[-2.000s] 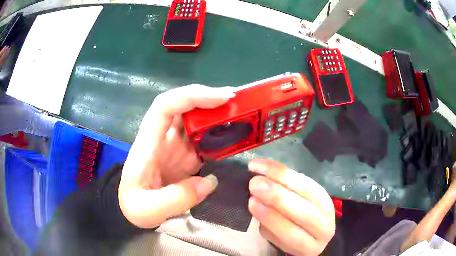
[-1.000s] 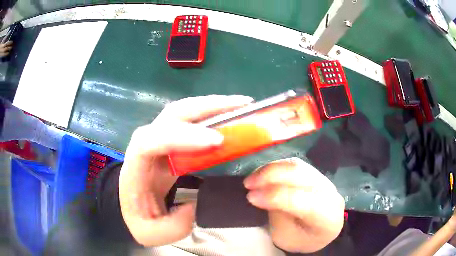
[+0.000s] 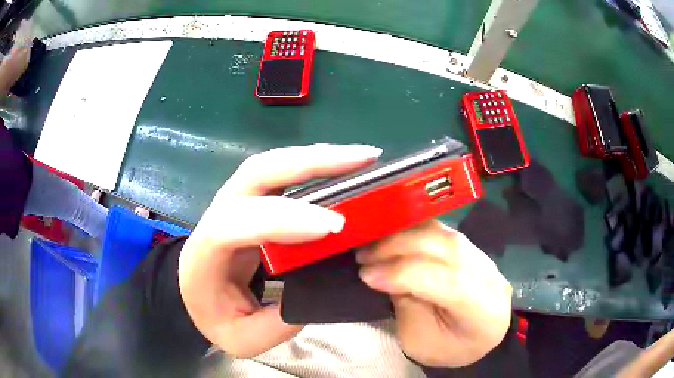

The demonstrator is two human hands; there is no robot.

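A red portable radio (image 3: 369,210) is held on edge in front of me, its narrow side with a pale slot towards me and a bright antenna strip along its upper edge. My left hand (image 3: 251,236) grips its left end between fingers. My right hand (image 3: 443,295) holds a dark square speaker cover (image 3: 336,291) just below the radio. My left thumb is near the cover's left edge; whether it touches is unclear. The radio's front face is hidden.
Finished radios lie at the bench back (image 3: 286,68) and right of centre (image 3: 497,133). More stand far right (image 3: 600,122). Dark squares (image 3: 543,210) and a pile (image 3: 639,229) lie right. White sheet (image 3: 103,111) and blue crate (image 3: 133,247) are left. Neighbours' arms show at both sides.
The radio has turned from keypad and speaker side showing to its narrow side showing. The cover stays below it. At the left, a neighbour's arm and sleeve have come further into view.
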